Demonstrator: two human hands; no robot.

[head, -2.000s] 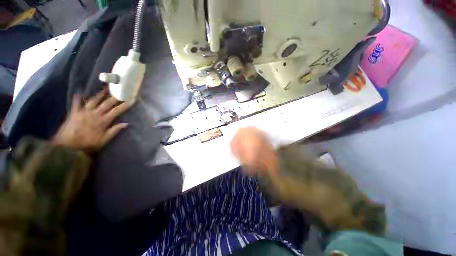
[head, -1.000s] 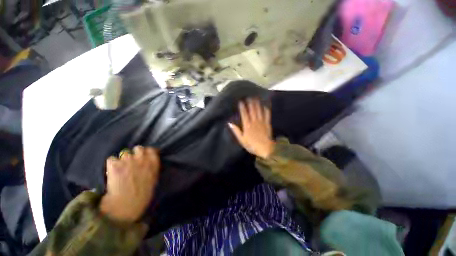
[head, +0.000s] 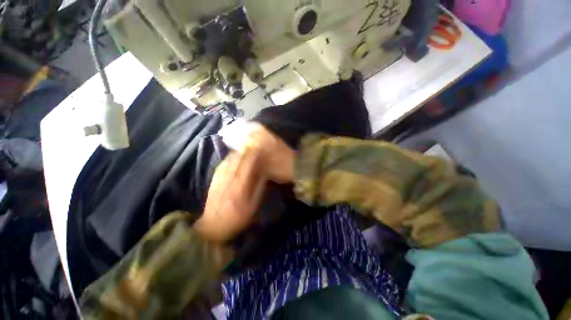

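Observation:
The dark garment cloth (head: 138,169) lies over the white machine table, with part of it passing under the front of the cream sewing machine (head: 338,44) and bunching to the right. My left hand (head: 235,194) and my right hand (head: 272,153) are together on the cloth just in front of the presser foot (head: 228,114), blurred and overlapping. A small white patch (head: 238,133) shows at my fingertips by the foot. The fingers' hold on the cloth is partly hidden.
The white lamp head (head: 114,125) hangs left of the needle. Orange-red scissor handles (head: 443,32) lie right of the machine. A pink packet (head: 485,12) is at the upper right. The striped apron (head: 313,269) covers my lap.
My hands have come together near the presser foot. The cloth's right part has been drawn in leftward, baring the table at right. The white patch now shows at the foot.

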